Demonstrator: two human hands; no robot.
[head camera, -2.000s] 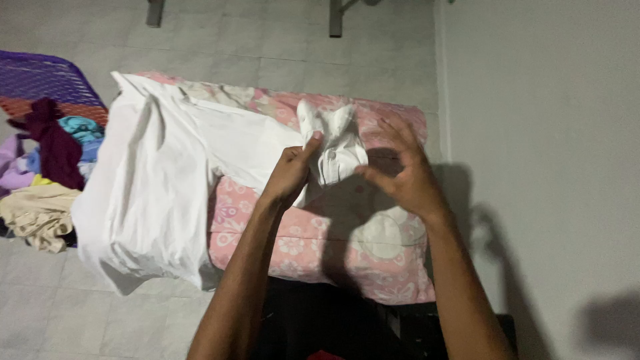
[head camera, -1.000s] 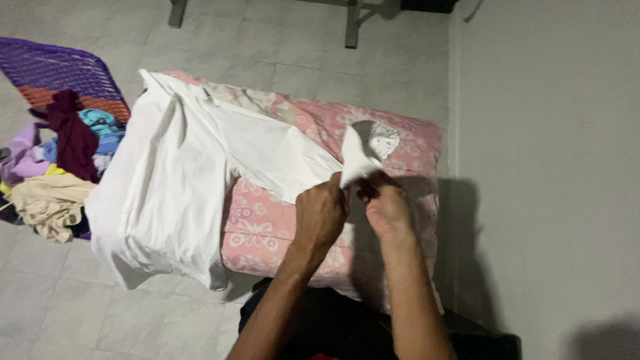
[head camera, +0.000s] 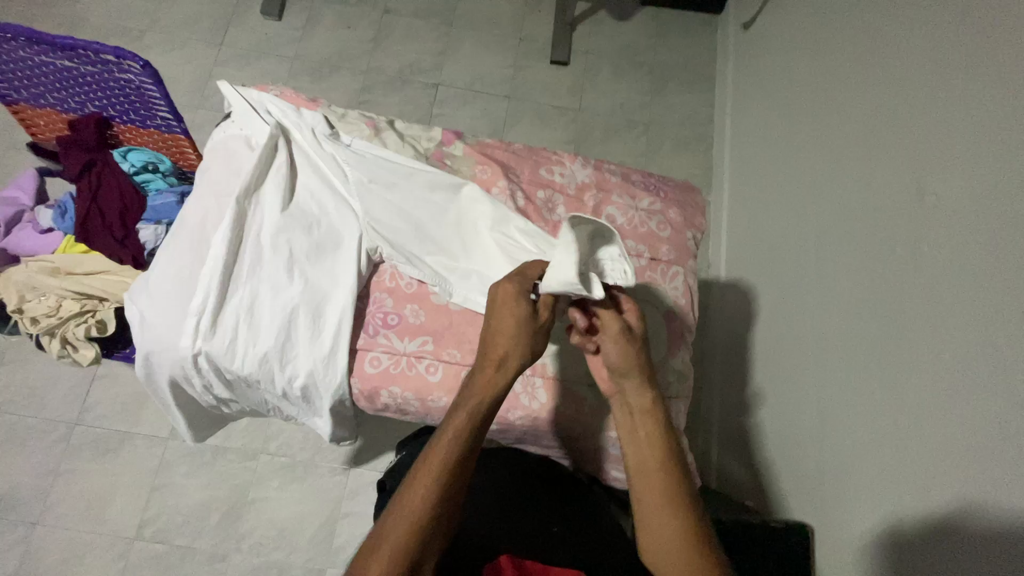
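Observation:
A white long-sleeved shirt (head camera: 248, 296) lies over a surface padded with a pink cloth with butterflies and flowers (head camera: 400, 356). One sleeve (head camera: 448, 228) stretches right, and its cuff (head camera: 596, 252) stands up off the cloth, curved round and partly folded. My left hand (head camera: 520, 316) grips the near left edge of the cuff between thumb and fingers. Close on its right, my right hand (head camera: 612, 332) has its fingertips at the cuff's lower right edge, with the fingers curled. What its fingertips pinch is partly hidden.
At the left stands a purple and orange woven chair (head camera: 96, 80) heaped with clothes, among them a maroon garment (head camera: 104, 192) and a beige one (head camera: 68, 296). A grey wall (head camera: 872, 240) rises on the right. Metal legs (head camera: 562, 32) stand on the tiled floor beyond.
My right hand, spread apart from the cuff two seconds ago, has moved in to the cuff's lower edge. The cuff, flatter then, now stands curved and opened out. The view has shifted somewhat.

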